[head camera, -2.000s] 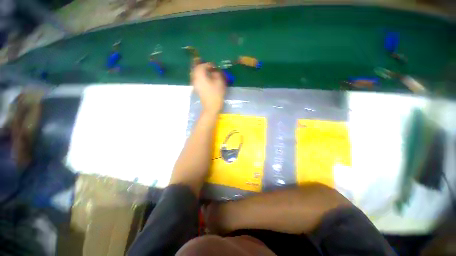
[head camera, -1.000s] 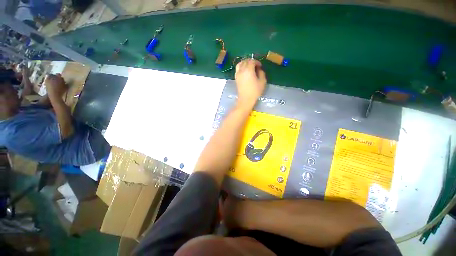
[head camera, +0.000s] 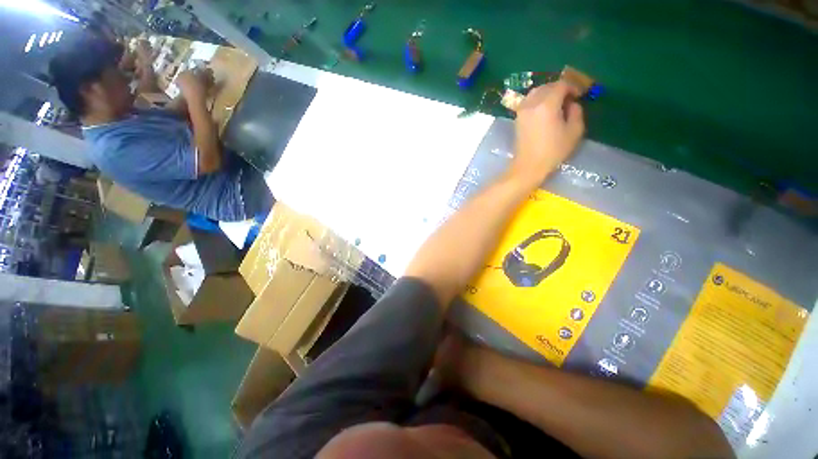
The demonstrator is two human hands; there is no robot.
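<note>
My left hand [head camera: 549,130] reaches over the near edge of the green belt [head camera: 664,81]. Its fingertips are at a tan block [head camera: 577,81] with a blue end [head camera: 596,91], beside a small pale and green piece [head camera: 514,90] with thin wires. The fingers partly cover this assembly, and I cannot tell whether they grip it. My right hand [head camera: 439,369] is low near my lap, dark and blurred at the bench's near edge; its fingers and anything in it are hidden.
Similar blue assemblies [head camera: 471,68] lie spaced along the belt. A grey-yellow headphone sheet [head camera: 668,215] and a white sheet [head camera: 377,152] cover the bench. Open cartons [head camera: 291,278] stand below at left. A seated person in blue [head camera: 161,148] is at the left.
The view has swung left, showing more of the neighbour and cartons. My left hand has shifted from the wires towards the tan block. My right arm stays folded low.
</note>
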